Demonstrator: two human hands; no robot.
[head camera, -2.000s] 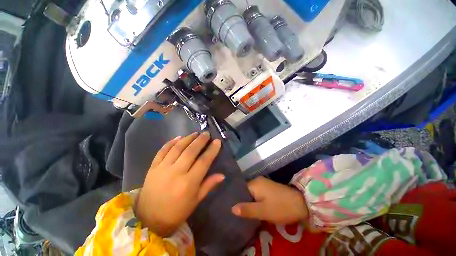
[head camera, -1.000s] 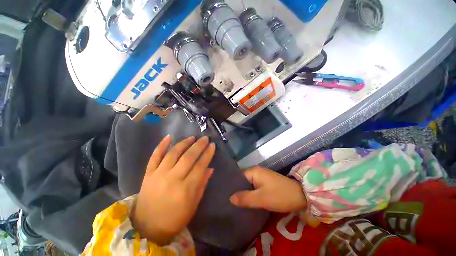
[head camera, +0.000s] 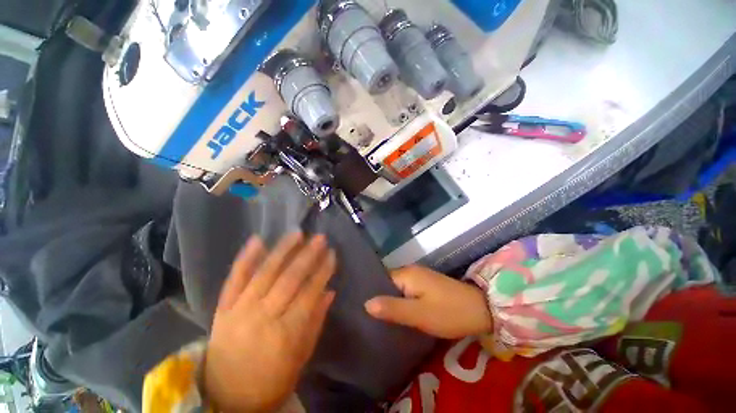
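Note:
The dark grey garment panel (head camera: 355, 323) runs from the presser foot (head camera: 324, 198) of the white and blue overlock machine (head camera: 173, 113) towards me. My left hand (head camera: 270, 323) is palm down over the panel, fingers a little apart and blurred; whether it touches the cloth I cannot tell. My right hand (head camera: 440, 302) is at the panel's right edge, thumb on top and the fingers partly hidden under the cloth, so it holds the edge. The needle area is crowded with dark metal parts.
A dark garment pile (head camera: 89, 242) lies left of the machine. A pink-and-blue cutter (head camera: 545, 129) lies on the white table (head camera: 646, 73). An orange-and-white safety label (head camera: 413, 153) is right of the needle, above a dark rectangular inset (head camera: 432, 202). A coiled grey cord (head camera: 593, 20) is behind.
My left hand has moved back from the presser foot, towards me and slightly left. My right hand has shifted slightly up and left, still on the edge. The panel has shifted and wrinkled near the foot.

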